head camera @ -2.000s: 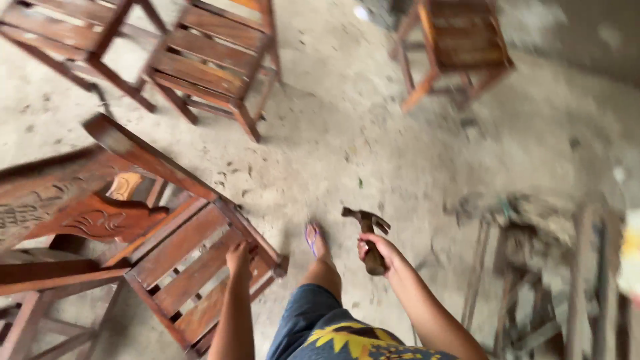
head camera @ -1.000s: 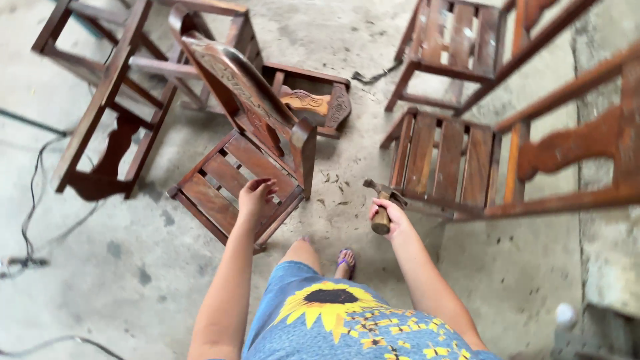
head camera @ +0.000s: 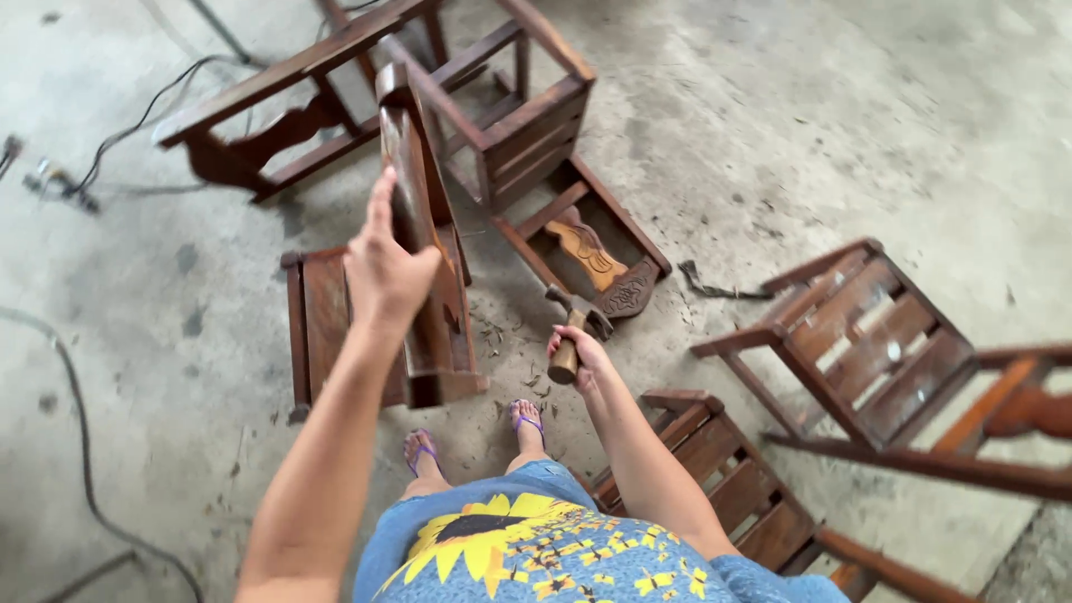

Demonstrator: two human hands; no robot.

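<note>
My right hand (head camera: 582, 356) is closed around the wooden handle of a claw hammer (head camera: 579, 322), its metal head pointing away from me. My left hand (head camera: 387, 264) lies against the backrest (head camera: 410, 193) of a wooden chair, fingers extended and thumb spread; whether it bears on the wood is hard to tell. That chair's slatted seat (head camera: 325, 306) shows below and to the left of the backrest, partly hidden by my forearm.
A carved wooden chair part (head camera: 590, 251) lies on the concrete floor beyond the hammer. Wooden frames (head camera: 536, 117) stand at the top. Slatted chairs (head camera: 879, 335) are at the right, one (head camera: 729, 477) close by my right arm. Dark cables (head camera: 84, 419) run along the left.
My left hand has moved from the slatted seat to the chair's backrest, its fingers now extended. The hammer stays in my right hand. The view has turned strongly.
</note>
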